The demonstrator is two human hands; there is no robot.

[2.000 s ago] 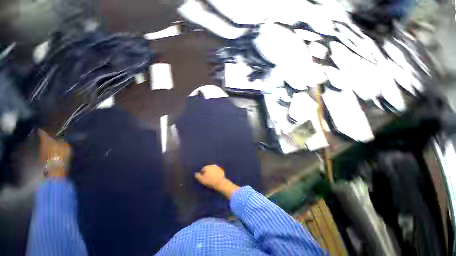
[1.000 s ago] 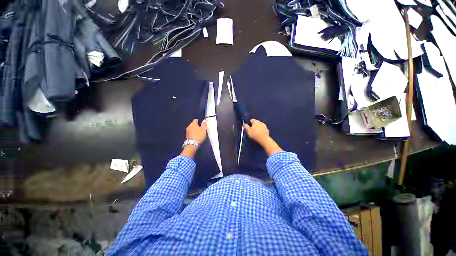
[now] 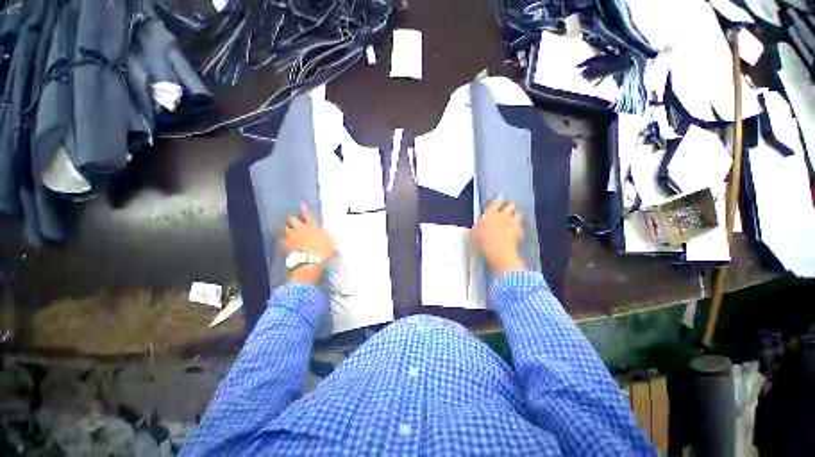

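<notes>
Two dark cut panel stacks lie side by side before me. On the left stack, a panel layer is folded outward with its grey-blue face up, baring white marker paper. On the right stack, a grey-blue layer is folded outward the same way beside white paper pieces. My left hand lies on the left fold, fingers a little apart. My right hand lies on the right fold, fingers bent. Neither hand visibly pinches the cloth; the undersides of the fingers are hidden.
Rolled bundles are heaped at left, tangled tie strips at the back. A white paper piece lies beyond the panels. At right are white-topped stacks, a pin box and a wooden stick. The table's worn edge is in front.
The upper panel layers were lying dark side up with my hands at their inner edges. They are now folded outward, showing grey-blue faces and white paper. Both hands have moved outward.
</notes>
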